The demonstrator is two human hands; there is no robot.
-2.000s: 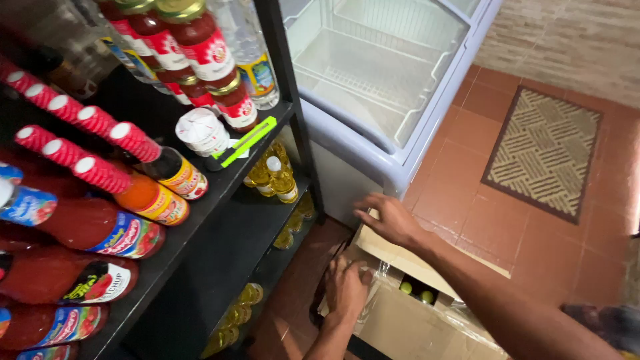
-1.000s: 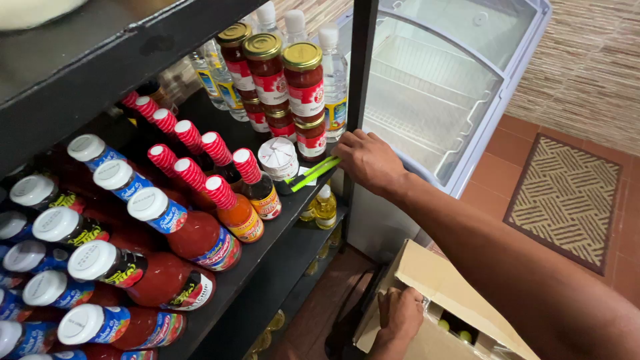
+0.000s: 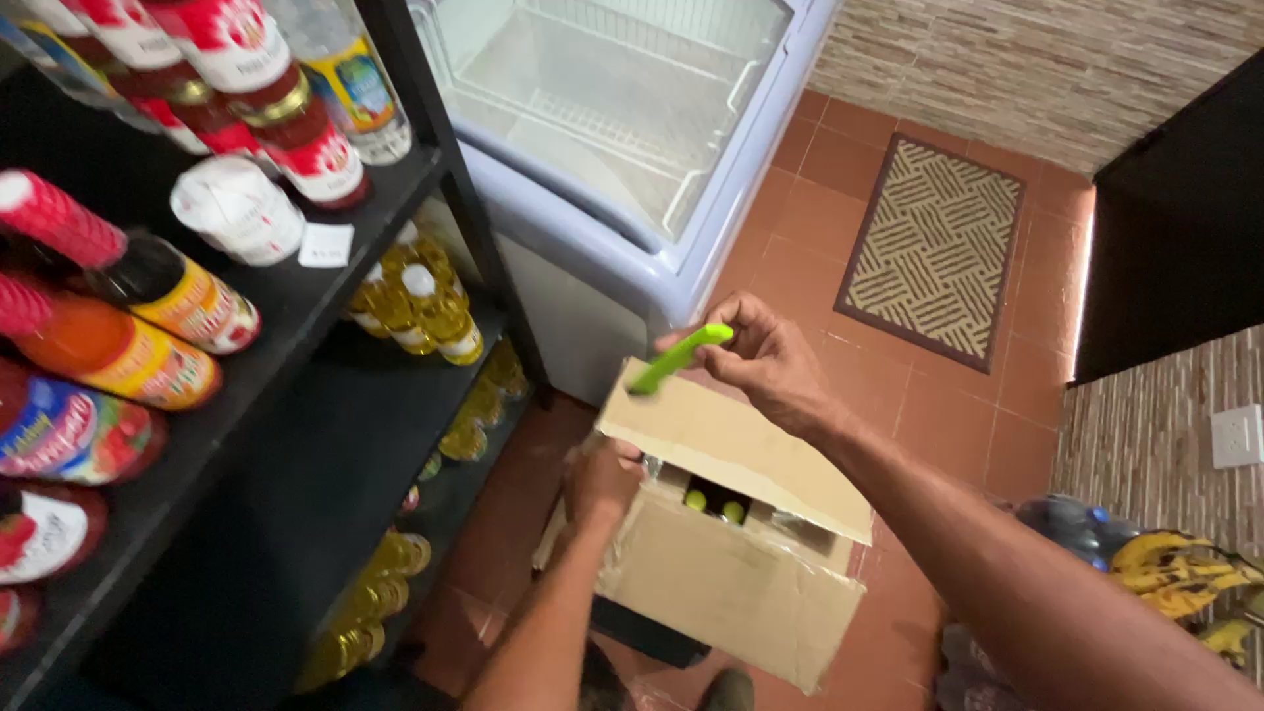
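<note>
My right hand (image 3: 770,360) holds a bright green plastic tool (image 3: 679,357), perhaps a box cutter, by one end above the raised flap of a cardboard box (image 3: 731,583). The tool's far end is blurred. At the box's left edge, my left hand (image 3: 604,481) grips the cardboard beside the partly open top. Between the flaps, yellow-green bottle caps (image 3: 733,511) show inside the box. Bits of clear tape cling to the flap edges.
Black shelving (image 3: 247,425) on the left bears sauce bottles (image 3: 128,346), jars (image 3: 311,148) and oil bottles (image 3: 420,306). A glass-topped freezer (image 3: 612,237) stands behind the box. A patterned mat (image 3: 933,252) lies on the tiles. Bananas (image 3: 1175,573) and bottles (image 3: 1076,528) are at right.
One second ago my right hand was at the shelf edge by the green tool; now it holds the tool over the box. The tool has left the shelf. The view has swung toward the box.
</note>
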